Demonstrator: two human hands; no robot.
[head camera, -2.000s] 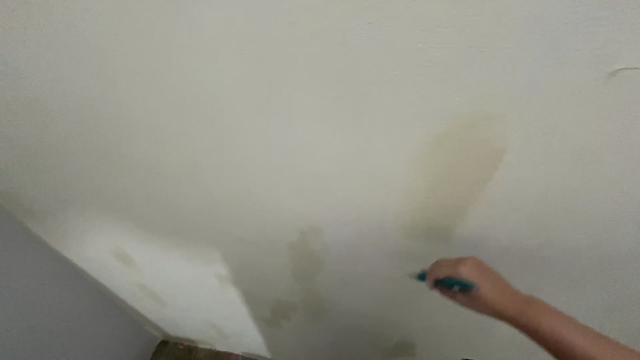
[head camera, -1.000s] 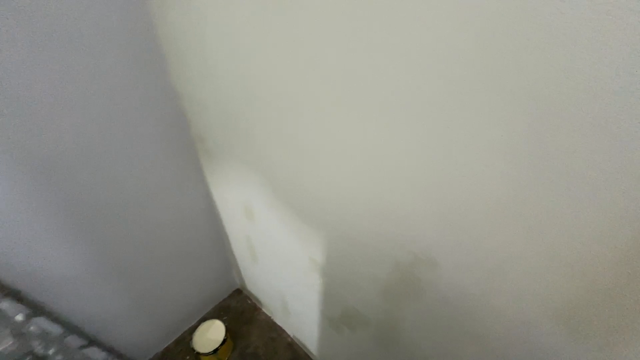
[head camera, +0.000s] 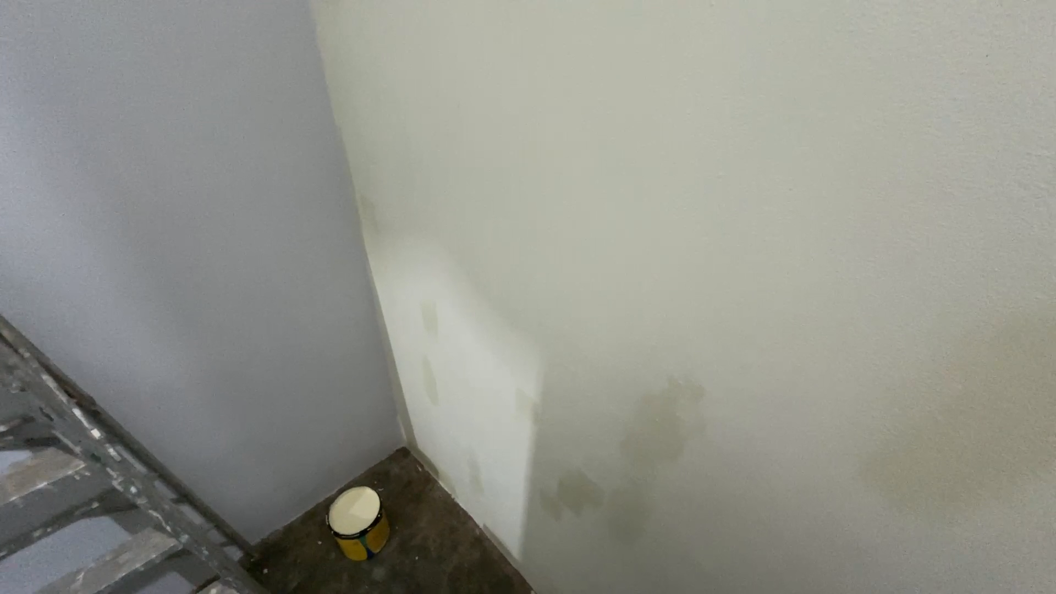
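Neither my left hand nor my right hand shows in the head view. A pale cream wall (head camera: 660, 206) fills the middle and right, with darker olive-beige patches (head camera: 660, 421) low down and a broader tan patch (head camera: 973, 412) at the right edge. A brighter, lit area (head camera: 487, 396) lies on its lower left part, with small darker marks in it. A yellow can (head camera: 363, 540) with a cream-coloured round top stands upright on the dark floor near the corner.
A paint-spattered ladder (head camera: 107, 454) stands at the lower left, beside the grey-lavender wall (head camera: 206, 247). This wall meets the cream wall in a corner. Dark brown floor (head camera: 437, 544) shows below, around the can.
Two seconds ago a hand with a teal-handled tool was at the cream wall; it is out of view now. The view has swung left, bringing in the can and more of the ladder.
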